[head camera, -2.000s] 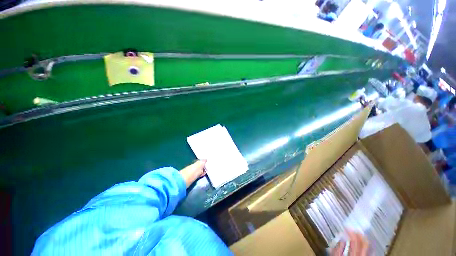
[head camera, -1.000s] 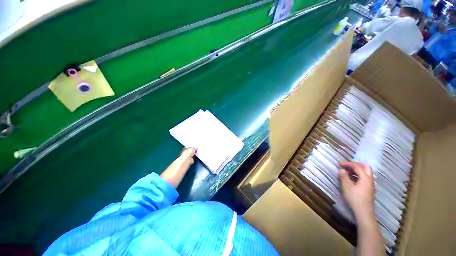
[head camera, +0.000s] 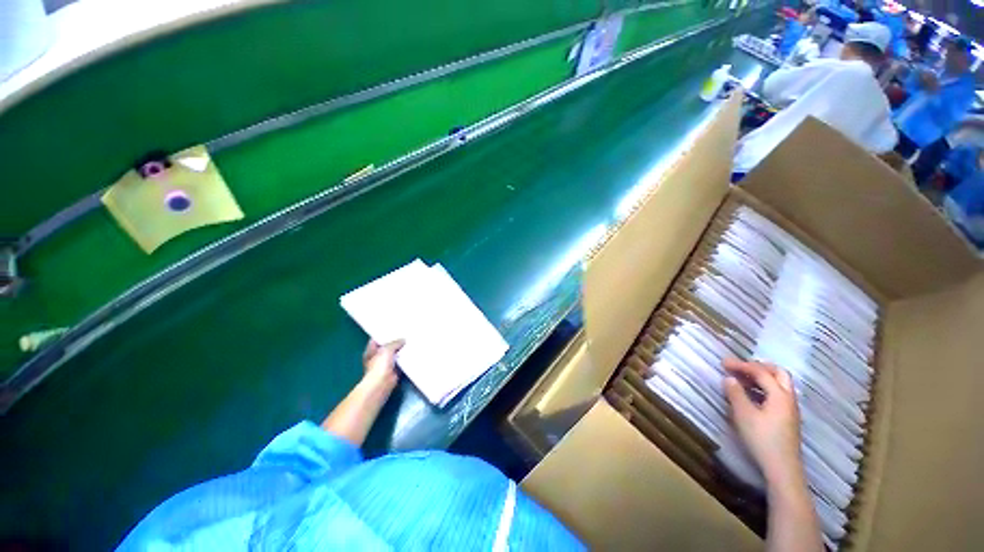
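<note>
A white stack of flat pieces (head camera: 426, 329) lies on the green bench. My left hand (head camera: 383, 359) holds its near left edge, with the fingers partly hidden. A large open carton (head camera: 647, 485) stands to the right of the bench. Thin white pieces (head camera: 691, 372) stand on edge in it in rows, between brown dividers (head camera: 637, 372). My right hand (head camera: 764, 404) is over the rows with thumb and forefinger curled close to the white pieces. Whether it grips one cannot be told.
A yellow card (head camera: 175, 202) with a dark spot hangs on the bench's rail at the left. Another brown carton (head camera: 550, 399) is low between bench and open carton. A person in white (head camera: 825, 102) sits beyond the carton, others in blue behind. A small bottle (head camera: 714, 83) stands far along the bench.
The view has swung round, with the carton now more fully in sight. Since a second ago the stack and my left hand show slightly lower and further left. My right hand stays over the rows.
</note>
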